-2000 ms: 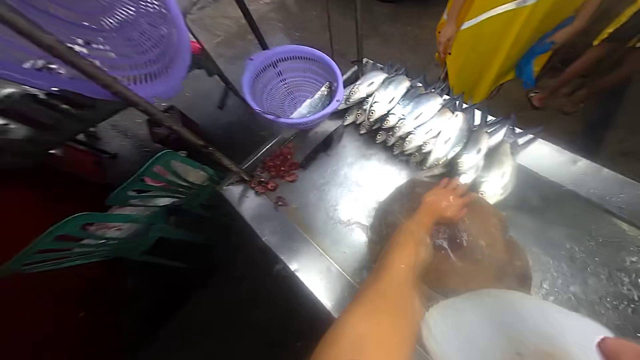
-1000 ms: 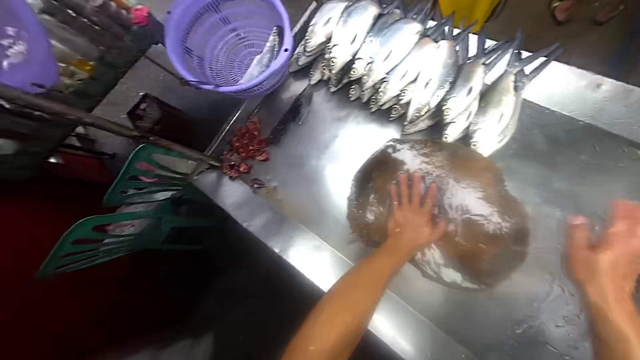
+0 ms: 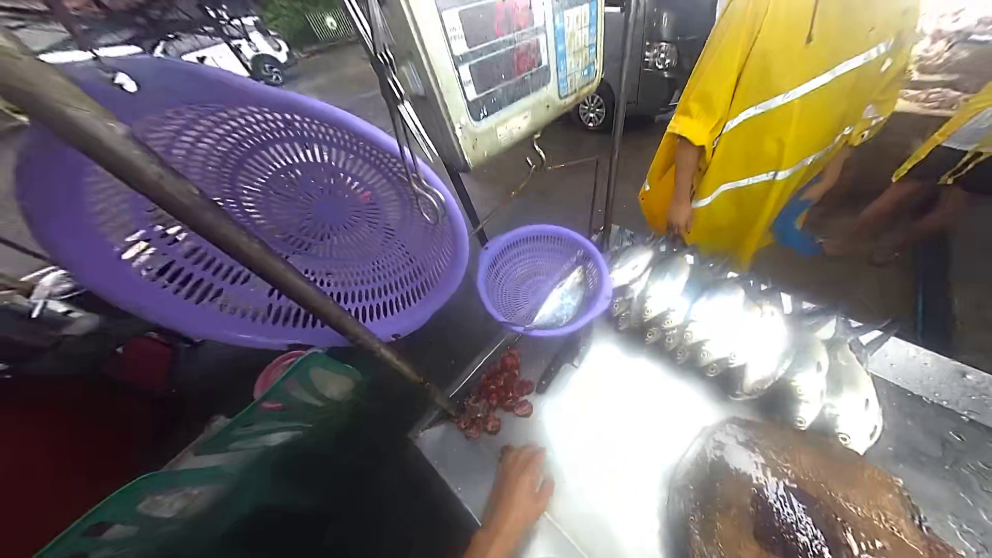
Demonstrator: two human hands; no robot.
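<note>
My left hand [image 3: 521, 484] is over the near left edge of the wet metal table [image 3: 612, 442], just below a small heap of red fish pieces [image 3: 496, 395]. Its fingers are bent and blurred, and whether it holds anything cannot be told. My right hand is out of view. A round wooden chopping block [image 3: 798, 496], wet and dark in the middle, stands at the lower right. Several silver fish [image 3: 775, 356] lie in a row along the far edge. One fish [image 3: 562, 298] lies in a small purple basket [image 3: 504, 271]. Beside the red pieces is a dark object, perhaps a knife [image 3: 559, 360].
A large purple basket [image 3: 310, 194] hangs at the left, behind a slanting pole [image 3: 232, 240]. A weighing scale [image 3: 511, 70] hangs at the top. A green plastic chair [image 3: 256, 434] stands lower left. A person in a yellow raincoat [image 3: 783, 116] is beyond the table.
My left hand has left the chopping block and moved left to the table's edge by the red pieces. My right hand, seen a second ago, is out of view. The view has swung up and left.
</note>
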